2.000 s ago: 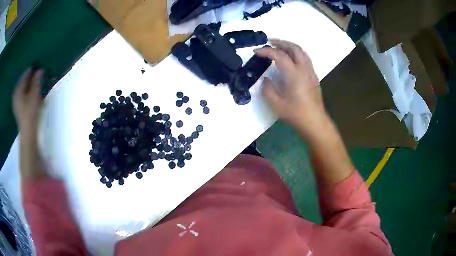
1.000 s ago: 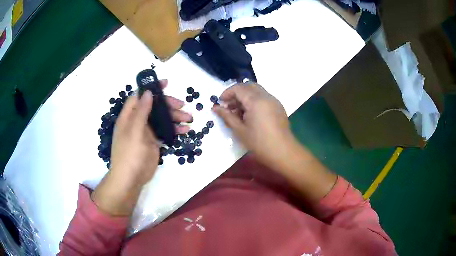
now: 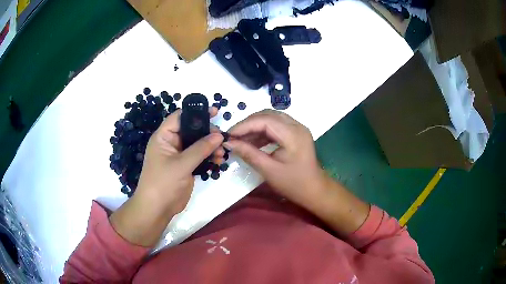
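Observation:
My left hand [image 3: 172, 161] holds a black elongated housing [image 3: 195, 119] upright over the heap, its row of small pale marks at the far end. My right hand [image 3: 277, 147] is beside it, thumb and index finger pinched on a small black disc [image 3: 225, 136] near the housing's right side; the fingers partly hide the disc. A heap of small black discs [image 3: 130, 136] lies on the white sheet [image 3: 77, 144], partly hidden behind my left hand. Several more black housings [image 3: 244, 64] lie in a group beyond.
A jumble of black shells [image 3: 224, 6] lies on white liner at the far edge, beside tan cardboard [image 3: 172, 28]. An open brown carton [image 3: 405, 111] with torn white paper [image 3: 452, 83] stands at right. A clear plastic bag [image 3: 22, 238] is at lower left.
My left hand has come in from the far left and taken hold of a housing, now turned more upright. My right hand has moved from the housing group to the disc and then to the held housing.

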